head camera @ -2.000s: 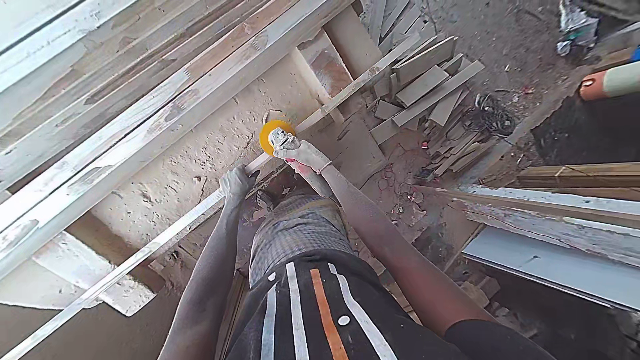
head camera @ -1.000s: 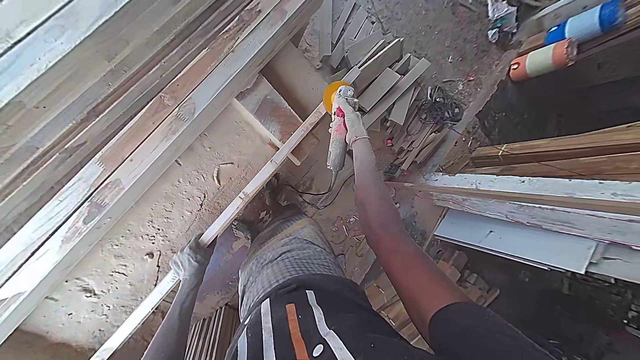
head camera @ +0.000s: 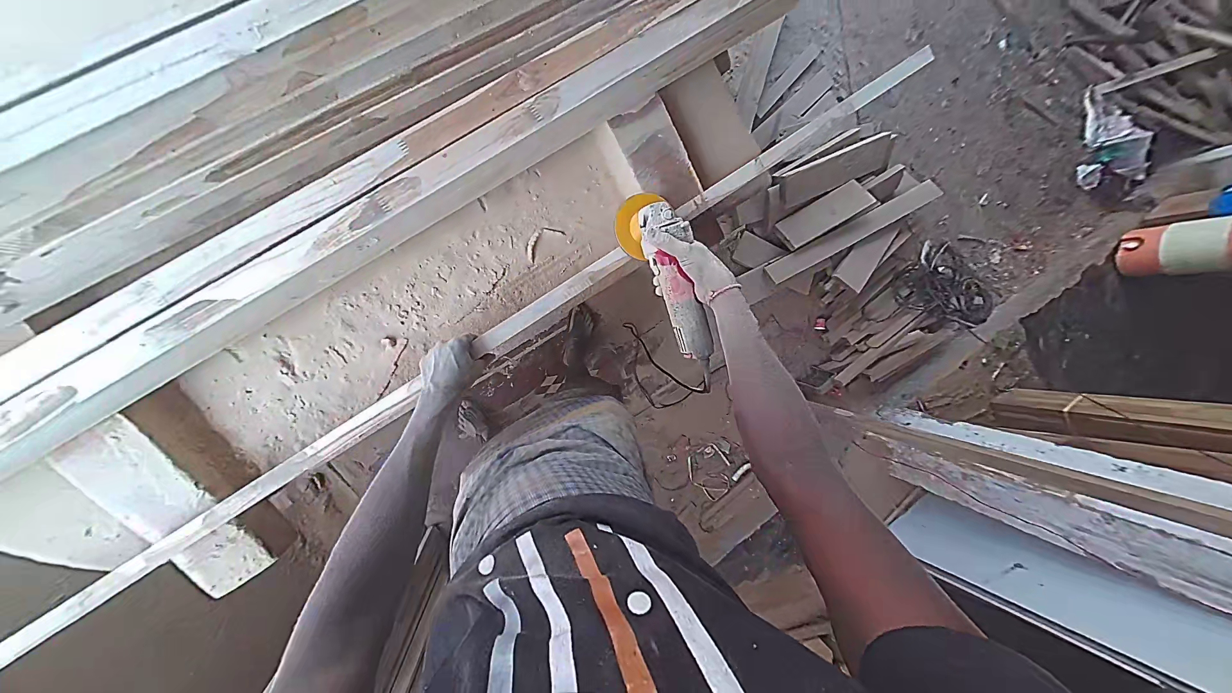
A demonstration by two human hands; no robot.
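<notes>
My right hand [head camera: 695, 268] is closed around the red and grey body of an angle grinder [head camera: 685, 313]. The grinder's yellow disc [head camera: 632, 226] is at a long, narrow wooden strip [head camera: 553, 303]; whether it touches the wood I cannot tell. A black cord leaves the tool's lower end. Further down the same strip, my left hand [head camera: 449, 368] grips it, the fingers wrapped over the wood. The strip runs diagonally from the lower left to the upper right. Pale dust covers both hands.
Long pale beams [head camera: 385, 207] lie side by side at the upper left. Wood offcuts [head camera: 837, 217] are heaped right of the grinder, near a tangle of black cable [head camera: 948, 284]. More boards [head camera: 1107, 423] and a pale panel [head camera: 1059, 577] lie at the right. My feet are below the strip.
One second ago the grinder was further up the strip toward the offcuts; it is now nearer my left hand. The view has shifted.
</notes>
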